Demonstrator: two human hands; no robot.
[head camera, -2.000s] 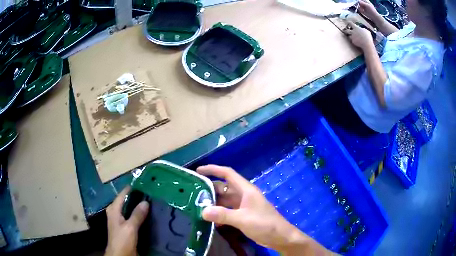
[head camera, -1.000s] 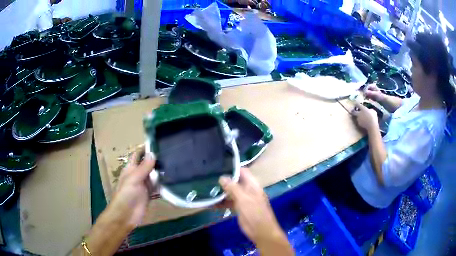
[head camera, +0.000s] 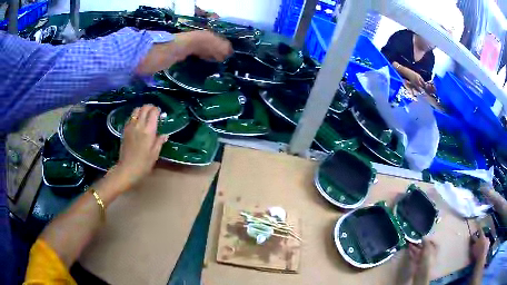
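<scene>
My left hand (head camera: 139, 142), with a gold bracelet at the wrist, has its fingers on a glossy green housing (head camera: 177, 114) in the pile and grips it. My right hand (head camera: 421, 256) is blurred at the near edge of a green housing (head camera: 417, 214) on the cardboard sheet (head camera: 317, 250); its fingertips are at the silver rim, and its grip is unclear. Two more housings, one further back (head camera: 344, 178) and one nearer (head camera: 367, 234), lie to the left of it, dark recesses up.
A stained palette (head camera: 239, 253) bears pale sticks (head camera: 278, 225) and pale green adhesive (head camera: 259, 231). A metal post (head camera: 328, 83) stands behind. Another person's checked sleeve (head camera: 72, 72) reaches over the pile from the left. A neighbour's hand (head camera: 479, 250) is at right.
The view has swung left. The housing held in both my hands is no longer held up; three housings now lie on the cardboard. My left hand has moved to the pile. Another person's arm has appeared.
</scene>
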